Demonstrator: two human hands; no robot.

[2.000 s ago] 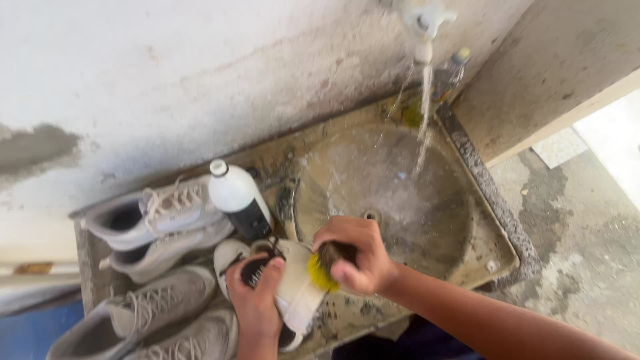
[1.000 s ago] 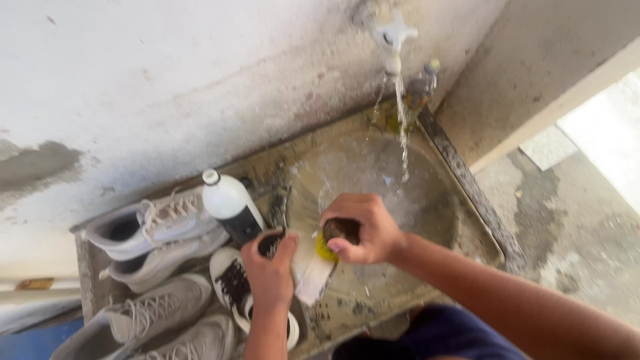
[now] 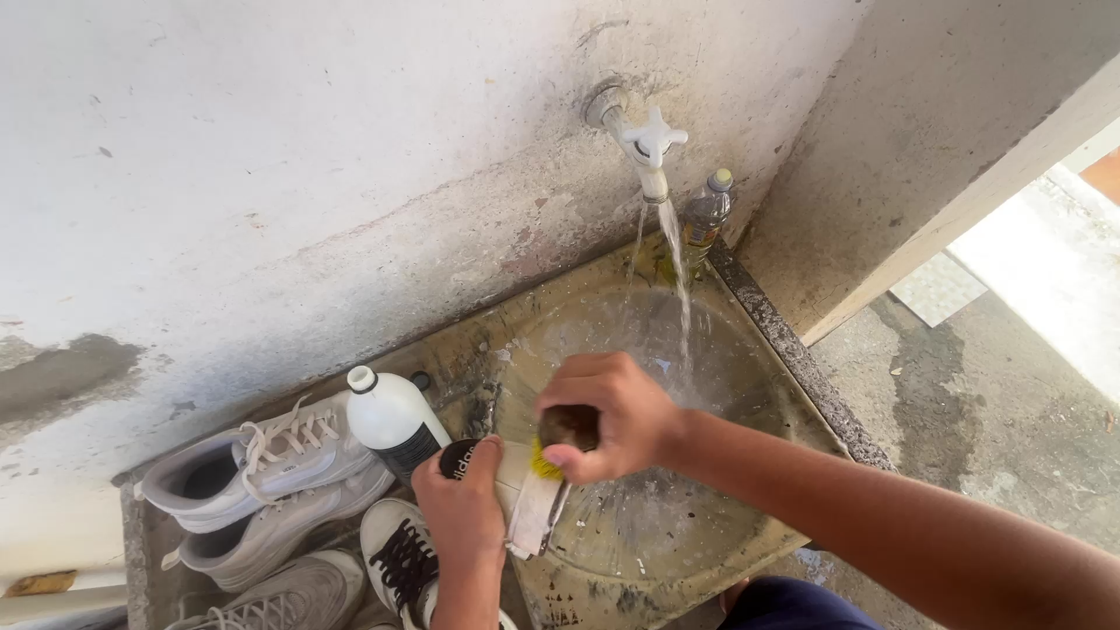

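Observation:
My left hand [image 3: 464,499] grips a white shoe [image 3: 516,481] with a dark patch bearing writing, at the left edge of the sink basin. In my right hand [image 3: 617,416] is a brown-backed scrub brush [image 3: 569,427], its yellow bristles against the shoe's side. Much of the shoe is hidden by my left hand. Water runs from the white tap [image 3: 652,153] into the basin [image 3: 744,350] beyond my hands. A white sneaker with black laces [image 3: 402,556] lies beside my left forearm. An uncapped white bottle [image 3: 394,420] stands just behind my left hand.
A pair of pale sneakers [image 3: 262,472] and a greyish sneaker [image 3: 289,595] lie on the left side of the sink. A clear plastic bottle [image 3: 704,219] stands in the back corner by the tap. A rough stone edge [image 3: 787,350] borders the basin's right side.
The shoe has turned in my left hand, and its dark patch shows again after being hidden one second ago. My right hand stays on the brush. The view has shifted.

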